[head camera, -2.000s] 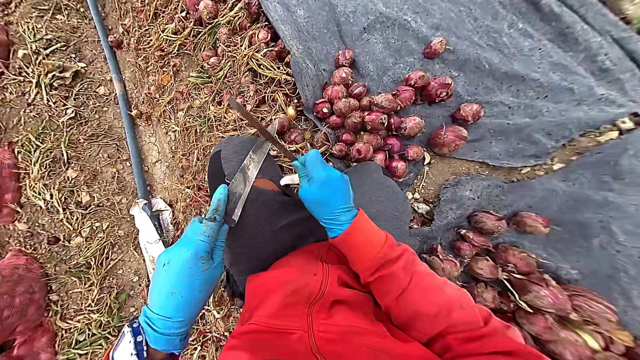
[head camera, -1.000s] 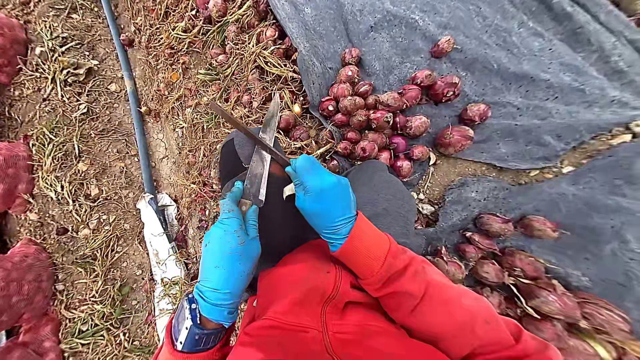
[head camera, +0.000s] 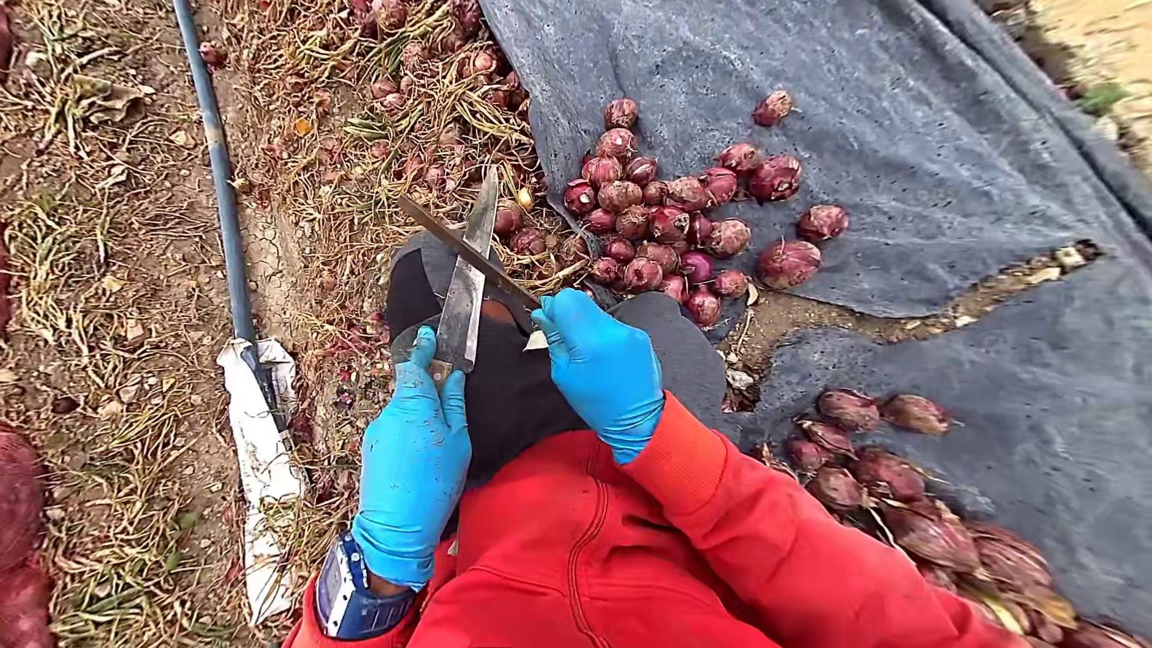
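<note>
My left hand (head camera: 416, 454), in a blue glove, grips the handle of a knife (head camera: 466, 286) whose broad blade points up and away. My right hand (head camera: 605, 369), also gloved in blue, is closed around the near end of a thin dark metal rod or file (head camera: 468, 252). The rod crosses the knife blade at a slant; whether they touch cannot be told. Both tools are above my dark-clad knees. Something whitish shows under my right fist. Beyond the knees, a pile of red onions (head camera: 668, 223) lies on grey sheeting.
More red onions (head camera: 931, 531) are heaped at the lower right on the sheeting (head camera: 909, 153). Dry stalks and onions cover soil at upper left. A blue-grey pipe (head camera: 221, 180) runs down to a white wrapping (head camera: 261, 468). A red mesh sack (head camera: 20, 540) stands at the left edge.
Two seconds ago the knife slanted lower and farther left; its blade now points more steeply upward, with my left hand nearer my right. Both tools stay held.
</note>
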